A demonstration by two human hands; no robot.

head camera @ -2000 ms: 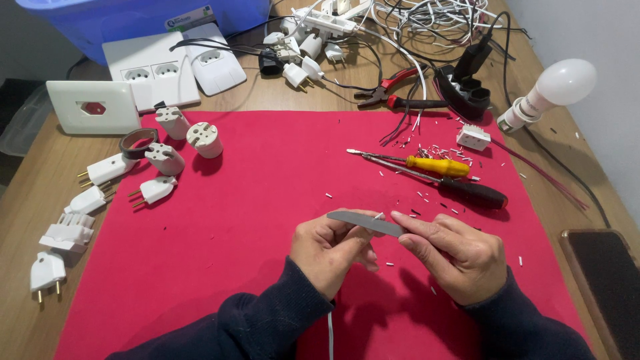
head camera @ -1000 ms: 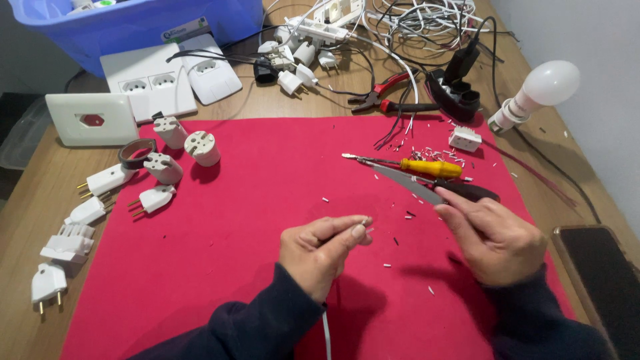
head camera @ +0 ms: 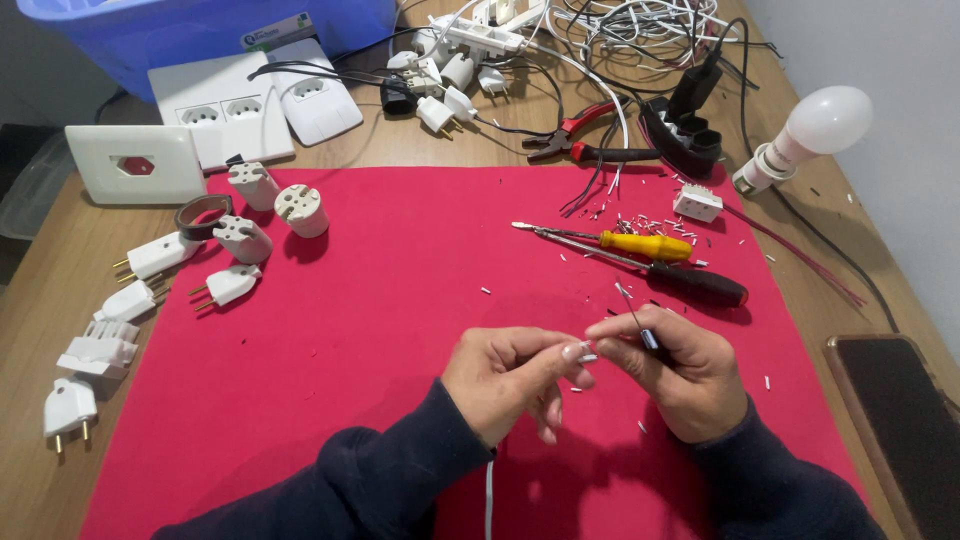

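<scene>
My left hand (head camera: 517,375) pinches the end of a white electrical cable (head camera: 489,499) between thumb and forefinger; the cable hangs down from the hand toward the lower edge. My right hand (head camera: 671,367) is close beside it, thumb and forefinger at the cable's tip, with a knife (head camera: 648,337) tucked in its fingers, seen edge-on. The knife's handle is mostly hidden by the hand. Beyond the right hand, on the red mat (head camera: 375,300), lie a yellow-handled screwdriver (head camera: 646,245) and a black-handled screwdriver (head camera: 697,283), among snippets of insulation.
Plugs (head camera: 232,286) and lamp sockets (head camera: 301,211) stand at left, near socket plates (head camera: 135,165) and a blue bin (head camera: 187,45). Red-handled pliers (head camera: 559,142), tangled wires (head camera: 637,37), a black outlet block (head camera: 682,139), a light bulb (head camera: 829,120) and a phone (head camera: 900,435) lie behind and at right.
The right hand has come back beside the left after moving away to the right a second ago. The knife, its blade broadside before, is now turned edge-on in the right hand.
</scene>
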